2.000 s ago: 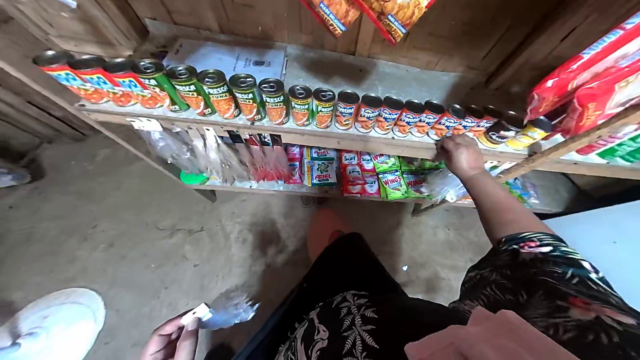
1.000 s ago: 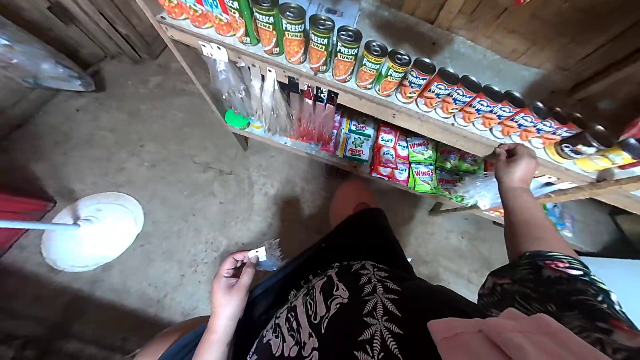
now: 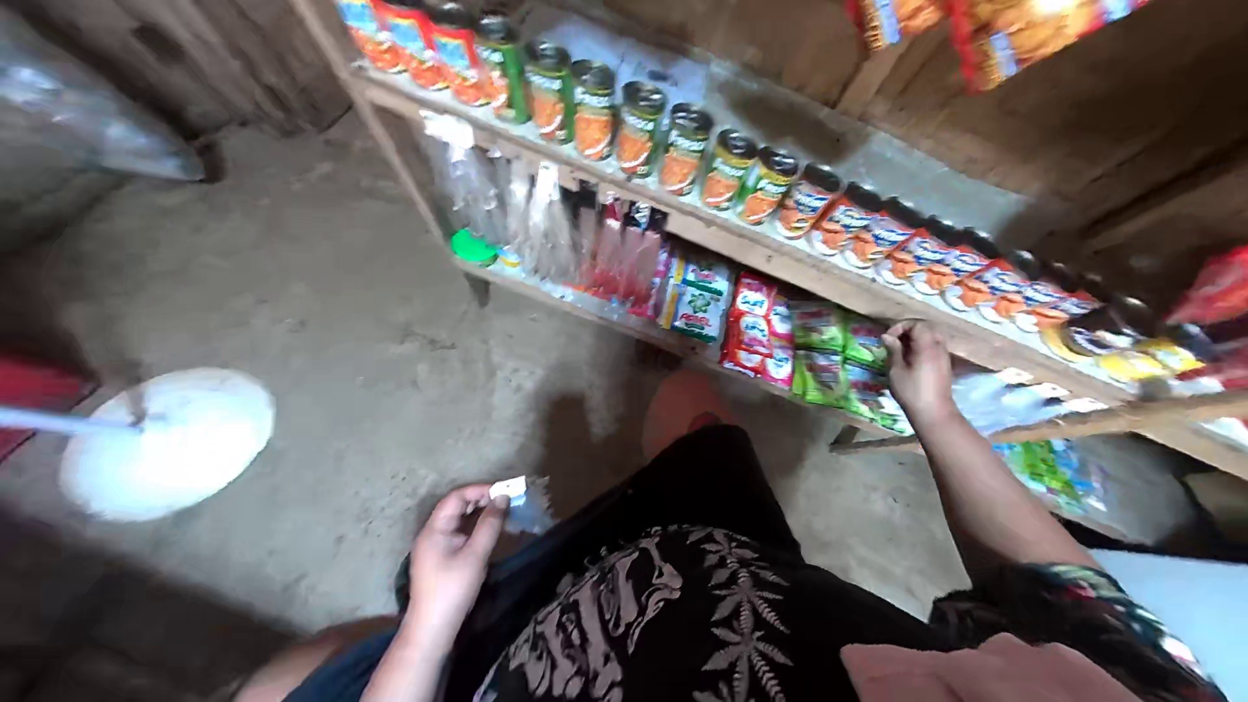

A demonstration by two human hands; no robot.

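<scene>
My left hand (image 3: pixel 460 536), low and left of centre, pinches a small clear plastic packet (image 3: pixel 526 507) by its white top between thumb and fingers. My right hand (image 3: pixel 916 363) is at the front edge of the wooden shelf (image 3: pixel 780 255), its fingers curled by the board; whether it grips anything there cannot be told. Behind its fingertips hang green sachets (image 3: pixel 821 353). Clear plastic packs (image 3: pixel 999 398) hang to its right. A row of food cans (image 3: pixel 685 148) lines the shelf above.
Red sachets (image 3: pixel 751 327), detergent sachets (image 3: pixel 698 300) and more plastic packs (image 3: pixel 546 229) hang under the shelf. A green object (image 3: pixel 474 248) sits at its left end. On the concrete floor is a round white base with a pole (image 3: pixel 175 444). A slanted wooden bar (image 3: pixel 1092 424) crosses at right.
My right hand has moved left along the shelf edge, from beside the hanging clear packs to the green sachets. My left hand still holds the small packet. The view has shifted.
</scene>
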